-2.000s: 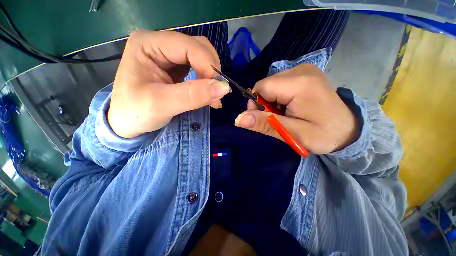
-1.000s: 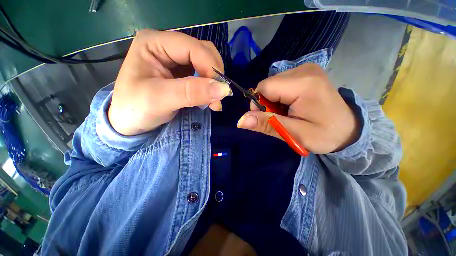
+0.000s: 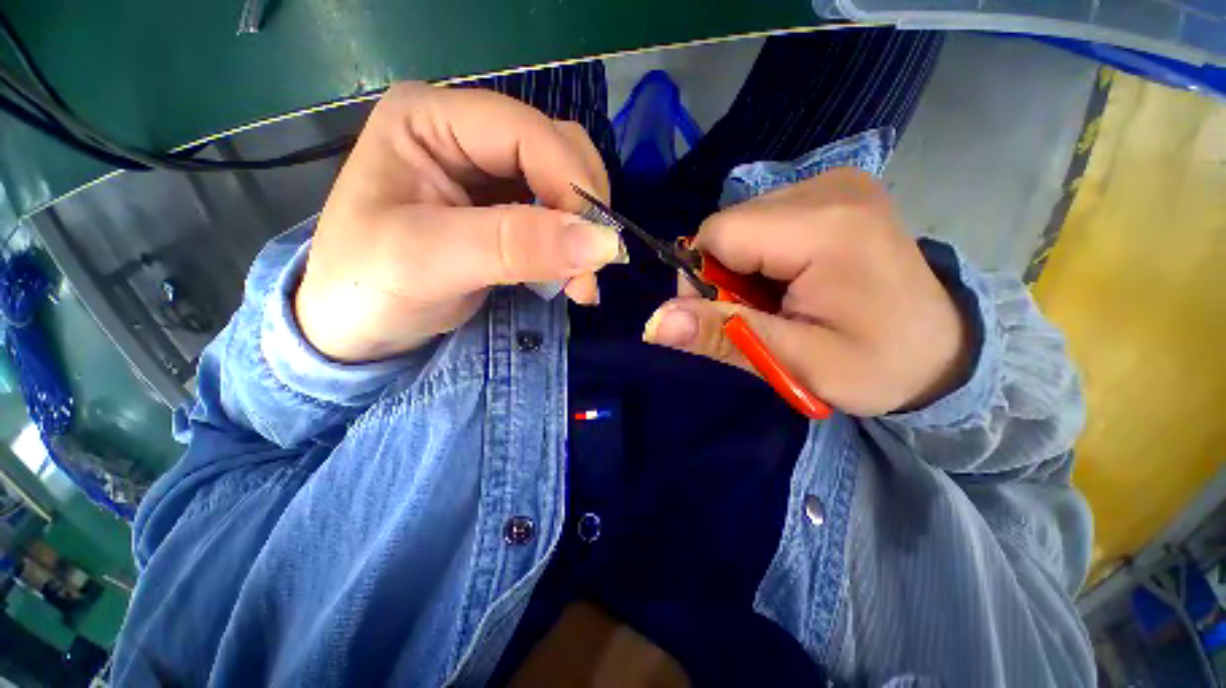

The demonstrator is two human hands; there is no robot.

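My left hand (image 3: 451, 222) pinches a small grey ribbon cable between thumb and index finger. Its fine split wire ends (image 3: 598, 212) stick out past the fingertips, and a bit of the grey strip shows below the thumb. My right hand (image 3: 820, 289) holds scissors (image 3: 769, 358) with orange-red handles. The dark narrow blades point up and left, and their tip lies at the split wire ends. The blades look closed or nearly so. Most of the cable is hidden in my left hand.
The green bench mat (image 3: 444, 34) runs across the top, with black cables (image 3: 81, 128) at its left. A clear plastic box (image 3: 1049, 30) on a blue tray (image 3: 1143, 65) is at the top right. A blue wire bundle (image 3: 34, 350) lies far left. Yellow floor (image 3: 1156, 309) is at right.
My left hand has shifted very slightly to the right, and a little more of the grey strip shows below its thumb. My right hand and the scissors are almost unmoved.
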